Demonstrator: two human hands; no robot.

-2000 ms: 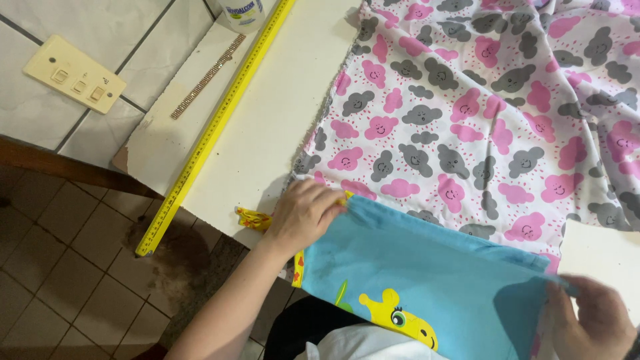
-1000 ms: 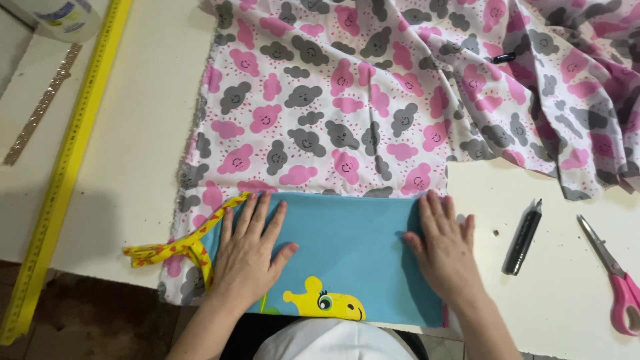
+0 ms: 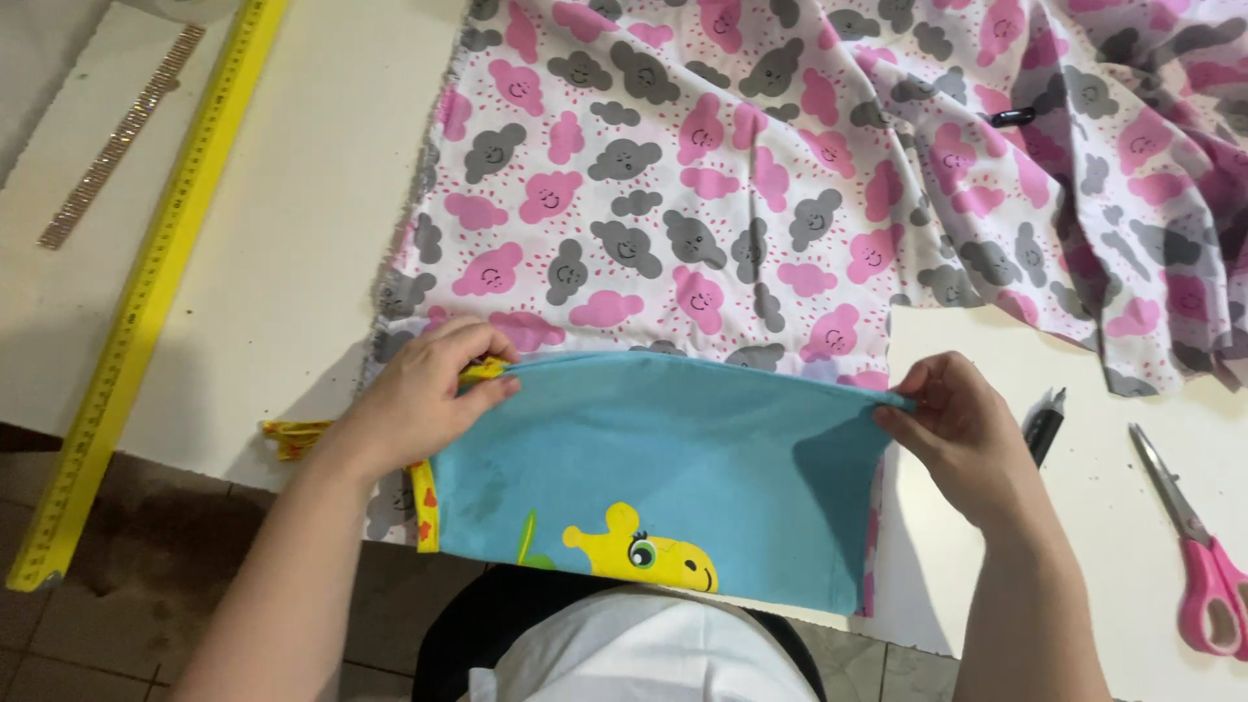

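Note:
A blue cloth piece [image 3: 643,439] with a yellow giraffe print lies over the front of a white fabric [image 3: 634,195] patterned with pink and grey clouds. My left hand [image 3: 439,390] pinches its upper left corner, where yellow patterned trim [image 3: 426,507] runs along the side; more of the trim sticks out left of my wrist. My right hand [image 3: 941,429] pinches the upper right corner between thumb and fingers. The top edge of the blue cloth is slightly raised between my hands.
A yellow measuring stick [image 3: 156,283] lies slanted on the white table [image 3: 292,195], beside a glittery strip [image 3: 122,136]. At the right are a black pen [image 3: 1045,429] and pink-handled scissors [image 3: 1204,556]. A small black object [image 3: 1012,117] rests on the cloud fabric. The table's front edge is near my body.
One second ago both hands lay flat on the blue cloth; now they pinch its upper corners, and its top edge has lifted a little.

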